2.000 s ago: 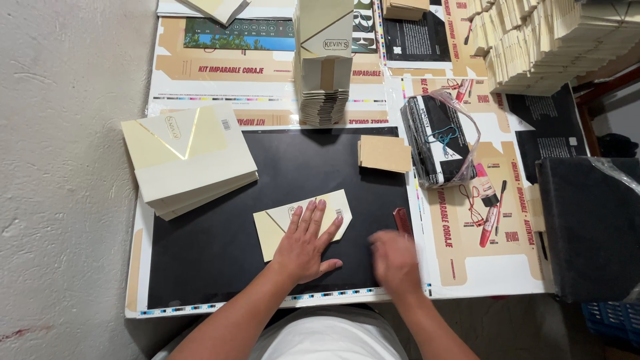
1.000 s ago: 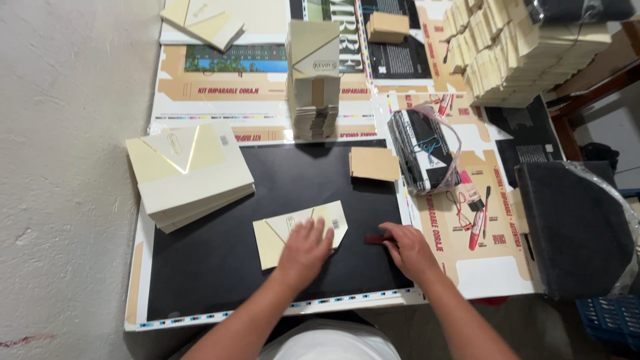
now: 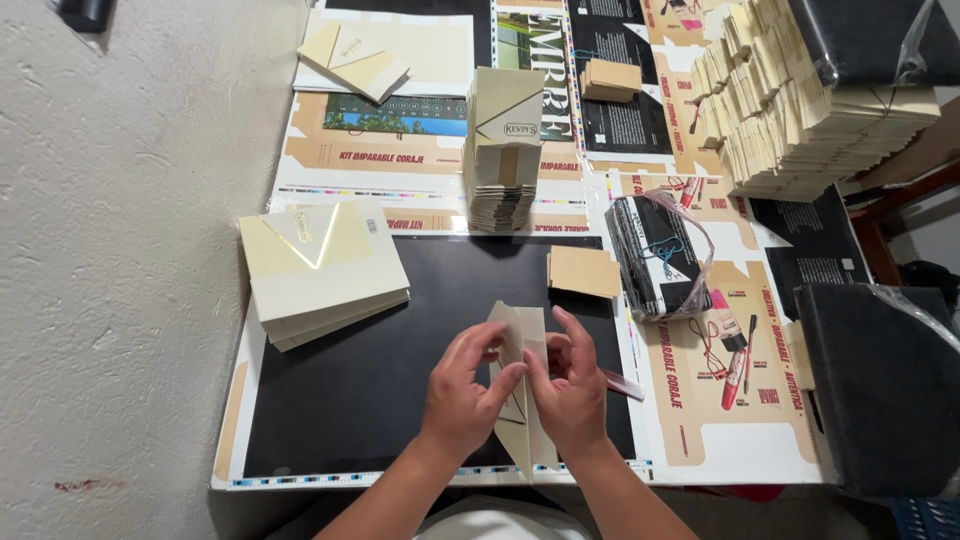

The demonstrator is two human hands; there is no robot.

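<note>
Between my two hands a cream folded paper bag (image 3: 513, 405) stands on edge over the black sheet (image 3: 345, 405). My left hand (image 3: 463, 382) grips its left side, thumb against the paper. My right hand (image 3: 570, 379) grips its right side, thumb near the middle. A red and whitish flat tool (image 3: 624, 385) lies just right of my right hand, partly hidden by it. Left of my hands is a stack of flat cream bags with a gold V line (image 3: 330, 277). Beyond them stands a tall stack of folded cream bags (image 3: 510, 112). Small tan cardboard pieces (image 3: 585, 271) lie at the black sheet's upper right.
A plastic-wrapped black bundle (image 3: 656, 255) lies to the right. Large piles of cream folded bags (image 3: 817, 112) fill the upper right, near a dark wrapped block (image 3: 885, 390). More tan pieces (image 3: 611, 79) and a cream bag (image 3: 352, 60) lie farther back. A rough wall (image 3: 127, 262) borders the left.
The cream bag lay flat under my left hand; now both hands hold it up on edge. My right hand has let go of the red tool and moved left to the bag.
</note>
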